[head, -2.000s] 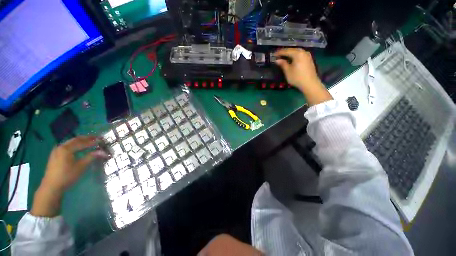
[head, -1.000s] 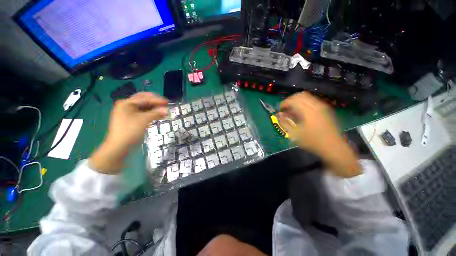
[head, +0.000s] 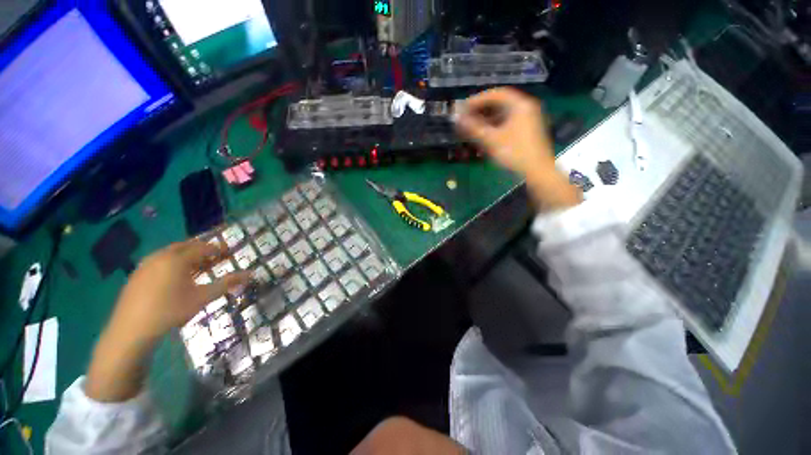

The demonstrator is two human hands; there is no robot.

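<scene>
A clear tray [head: 351,258] filled with pale square modules lies at front left. My left hand [head: 182,280] is over its left part, blurred; I cannot tell whether its fingers hold a module. My right hand [head: 511,129] is at the right station of the black test fixture [head: 356,142], fingertips close together; whether they hold a part is hidden by blur. Two clear blocks sit at the fixture, one on its left part [head: 338,111] and one farther back at right [head: 489,68]. Yellow-and-black pliers [head: 416,208] lie on the green mat.
A phone [head: 202,201] and pink piece [head: 238,172] lie behind the clear tray. Two dark modules [head: 607,171] lie on the white surface at right, beside a tray of dark modules [head: 698,235]. Monitors [head: 76,111] stand at back left. Red leads [head: 244,120] run beside the fixture.
Since one second ago, my right hand has moved from above the pliers to the fixture. My left hand reaches farther over the clear tray. The camera view has shifted.
</scene>
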